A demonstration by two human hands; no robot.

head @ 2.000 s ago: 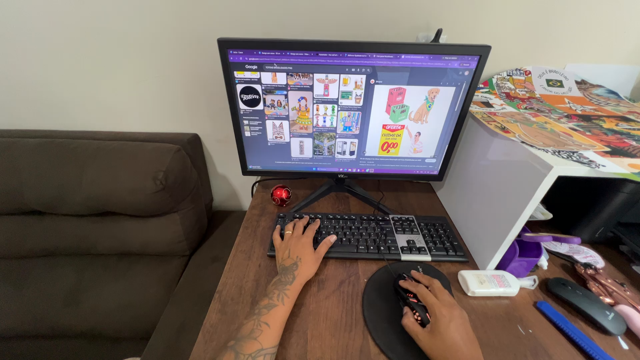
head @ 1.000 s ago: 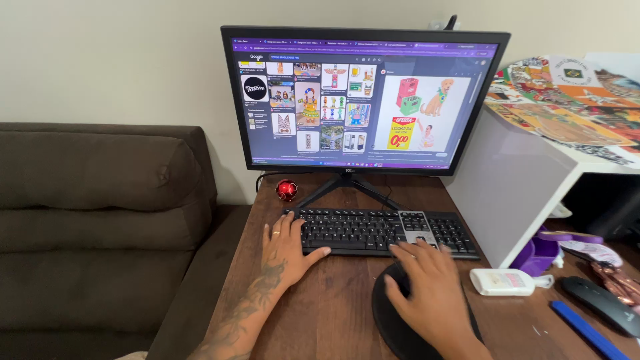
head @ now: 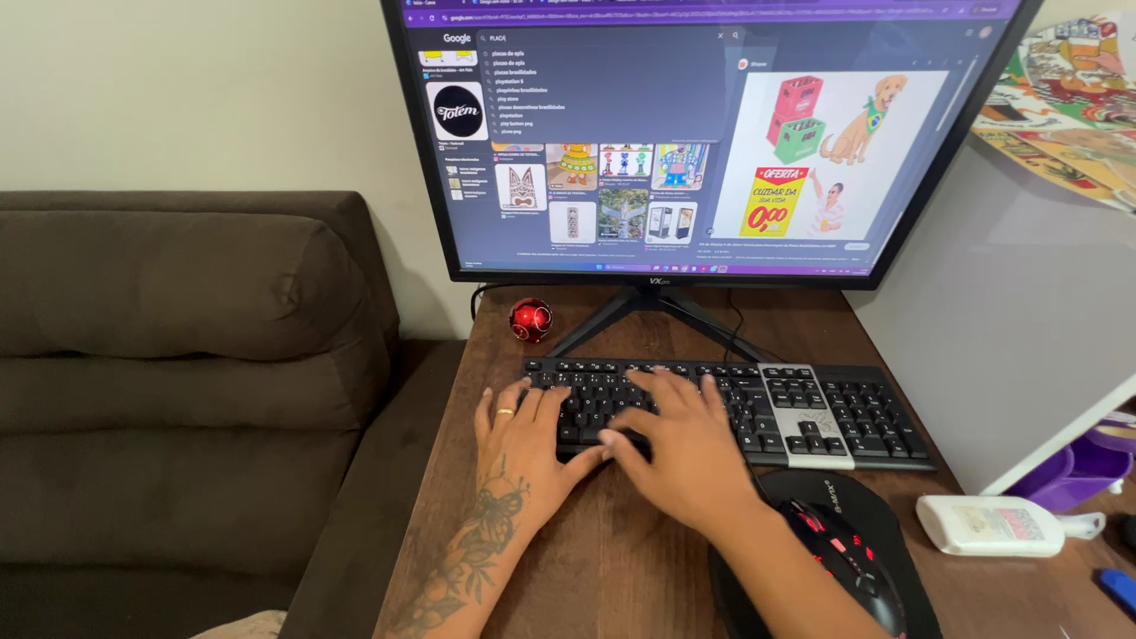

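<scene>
Both hands are over a black computer keyboard [head: 599,404] on a brown wooden desk. The fingers of my left hand [head: 524,439] rest on its left keys, spread apart, with a ring on one finger. My right hand [head: 679,439] hovers over the middle keys, its fingers slightly blurred, holding nothing. A black computer mouse [head: 848,559] with red lights lies on a round-edged black mouse pad [head: 799,486], partly behind my right forearm. Beyond the keyboard stands a monitor [head: 655,282] showing an image search page with an open suggestion list.
A red ball ornament [head: 531,319] sits left of the monitor stand [head: 612,321]. On the right are a white bottle [head: 990,525], a purple holder [head: 1069,470], a blue object [head: 1118,587] and a white cabinet side [head: 1021,311] bearing printed sheets [head: 1065,115]. A brown sofa [head: 177,382] stands at left.
My right hand has left the mouse and moved left onto the keyboard. A suggestion list has opened on the screen. The view has moved closer to the desk.
</scene>
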